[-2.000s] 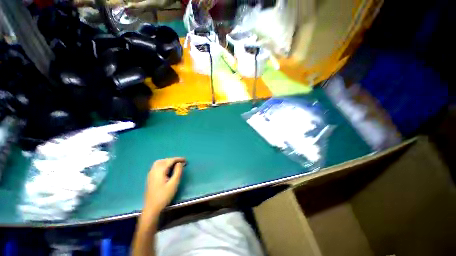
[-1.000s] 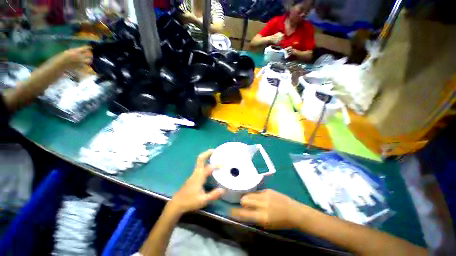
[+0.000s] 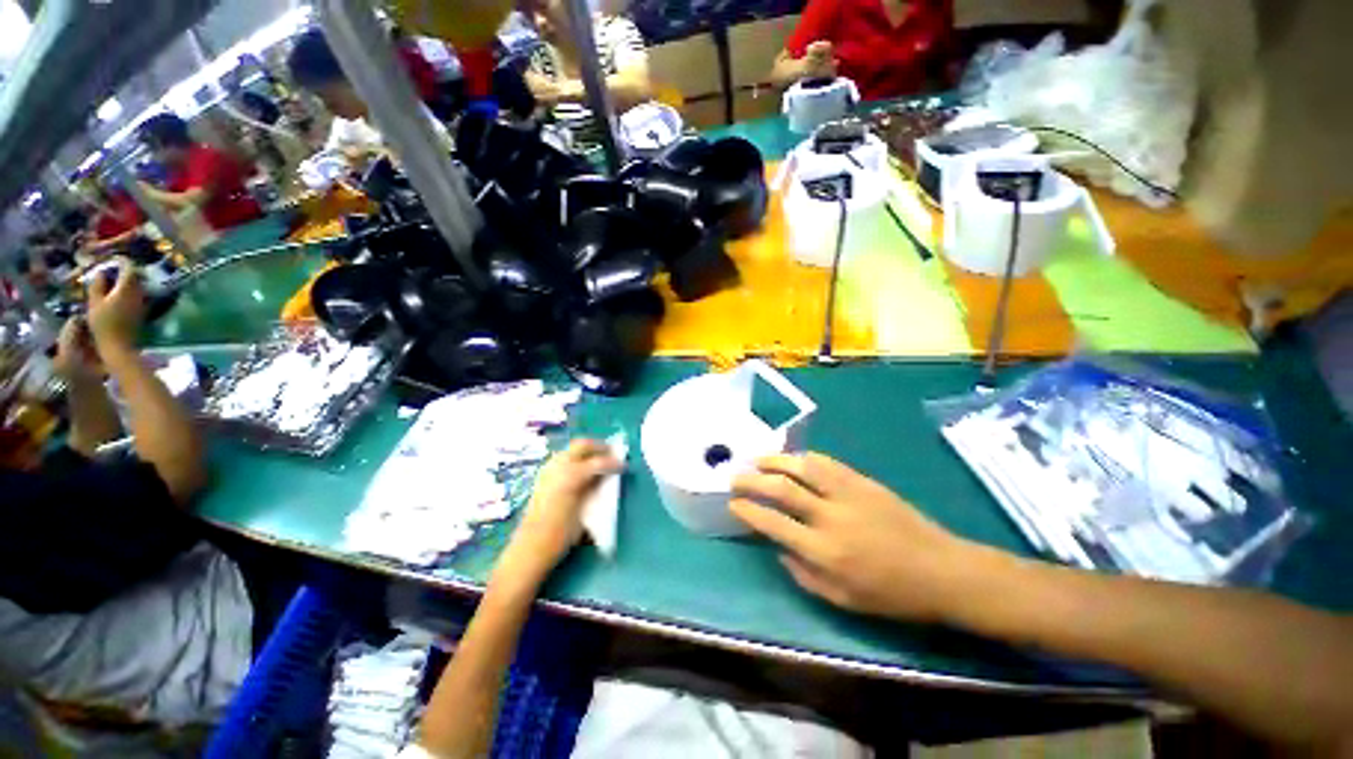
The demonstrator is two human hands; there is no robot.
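Note:
A white round housing (image 3: 686, 445) stands on the green bench in front of me, its dark centre hole up and its open rectangular frame at the back right. My right hand (image 3: 846, 534) rests on the housing's right side, fingers over the rim near the hole. My left hand (image 3: 571, 501) holds a slim white plastic strip (image 3: 604, 512) just left of the housing, not touching it. A bag of white strips (image 3: 453, 467) lies to the left, and another clear bag of white parts (image 3: 1105, 482) lies to the right.
Black cup-shaped covers (image 3: 594, 252) are heaped at the back. White housings with dark leads (image 3: 1009, 223) stand on orange and green sheeting (image 3: 1172, 304). A worker (image 3: 89, 519) sits at left by a tray of small parts (image 3: 304, 389). A blue crate (image 3: 282, 675) is below the bench.
My left hand has left the housing and now holds a white strip. My right hand has moved onto the housing's right side. The view has shifted, showing more of the worker at left.

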